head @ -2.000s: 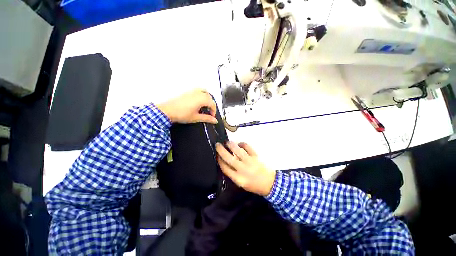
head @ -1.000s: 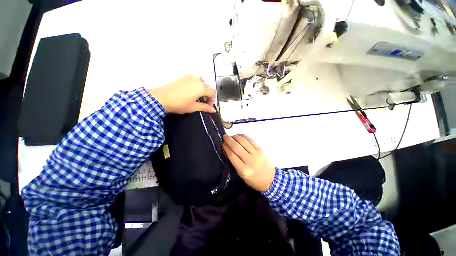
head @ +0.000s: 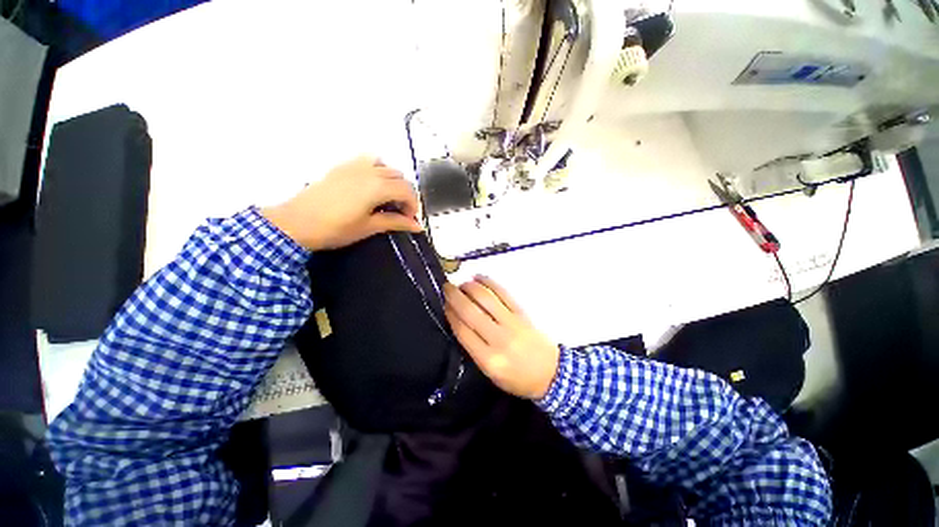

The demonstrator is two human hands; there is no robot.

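A black padded workpiece (head: pixel 376 329) with a yellow sticker and a thin pale line near its right edge lies at the table's front edge, over the lap. My left hand (head: pixel 360 204) pinches its top end. My right hand (head: pixel 501 335) holds its right edge, fingers pointing up-left. A thin black tape (head: pixel 607 226) runs across the table from the right to a small tan guide (head: pixel 450 266) just above my right fingertips. The presser foot area (head: pixel 515 177) of the sewing machine is beyond my hands; the workpiece is not under it.
The white machine head (head: pixel 721 62) fills the upper right. Red-handled snips (head: pixel 755 226) lie open on the table (head: pixel 257 113). A long black case (head: pixel 93 221) lies at the left. Another black panel (head: pixel 746 355) with a yellow sticker is at the lower right. A blue bin (head: pixel 93 21) is upper left.
The camera view has shifted. Both hands stay on the workpiece's right edge, and my right hand sits slightly lower along it than two seconds ago. The yellow sticker shows more fully.
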